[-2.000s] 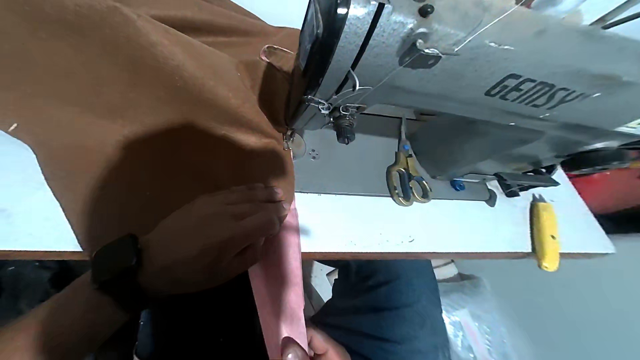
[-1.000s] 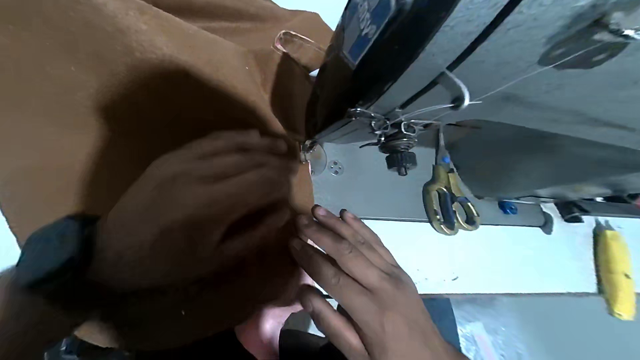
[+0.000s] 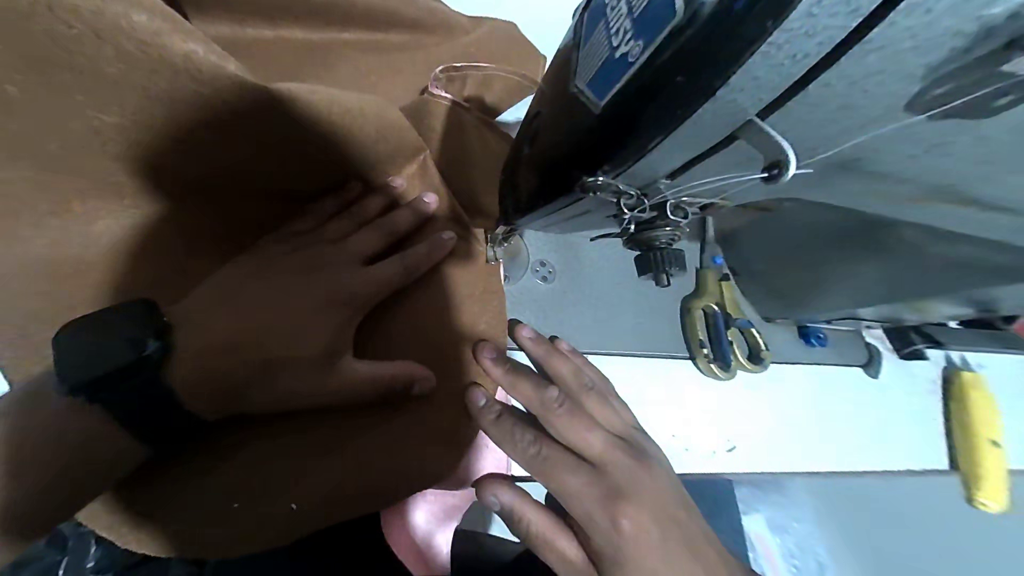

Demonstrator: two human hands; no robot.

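Observation:
Brown fabric or leather [image 3: 200, 144] covers the left side, its right edge at the presser foot [image 3: 494, 246] of a Gemsy sewing machine [image 3: 624, 104]. My left hand [image 3: 312, 296], with a black watch [image 3: 112, 352] on its wrist, lies flat on the brown piece with fingers apart, gripping nothing. My right hand [image 3: 568, 448] rests its fingertips on and beside the brown edge, fingers spread. A pink strip [image 3: 488, 456] shows from under the brown piece near my right fingers. A looped thin strip [image 3: 480, 72] lies behind, on the brown material.
Gold-handled scissors [image 3: 720, 328] lie on the grey machine bed [image 3: 592, 312]. A yellow-handled tool [image 3: 980, 440] sits at the white table's [image 3: 768, 424] front edge on the right. Threads run from the tension knob [image 3: 660, 260] along the machine head.
My right hand has come up from the pink strip below the table edge to the brown edge. More of the pink strip is covered. The view has moved closer to the machine.

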